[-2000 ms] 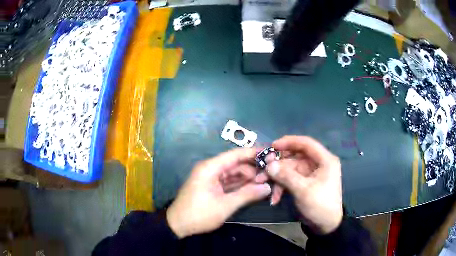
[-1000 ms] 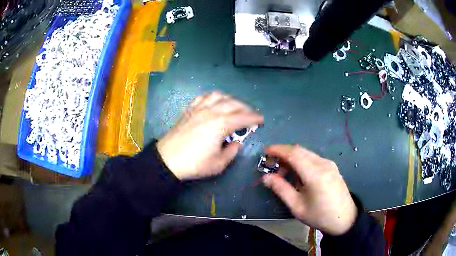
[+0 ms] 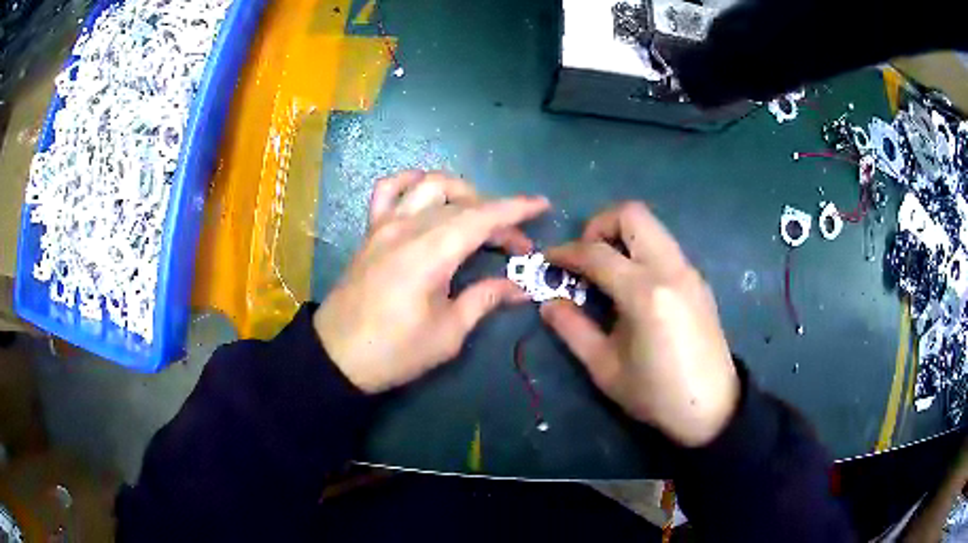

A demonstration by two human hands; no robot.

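A white plastic bracket [image 3: 524, 272] lies between my two hands over the green mat, with the ring circuit board [image 3: 555, 280] at its middle. My left hand [image 3: 416, 278] pinches the bracket's left end with thumb and fingers. My right hand [image 3: 656, 323] has thumb and index finger on the right side of the ring board and bracket. A thin dark red lead wire [image 3: 524, 371] runs down from the hands and ends in a small white plug on the mat. The fingers hide part of both pieces.
A blue tray [image 3: 173, 255] heaped with white brackets is at left, beside orange tape [image 3: 240, 202]. The screw feeder [image 3: 610, 90] stands at the back, the dark screwdriver [image 3: 780, 53] above it. Loose ring boards [image 3: 794, 226] and a parts heap [image 3: 934, 255] are at right.
My hands have come together. The ring board has moved up from the near side to the bracket, and its wire now shows hanging toward me. The view has shifted slightly.
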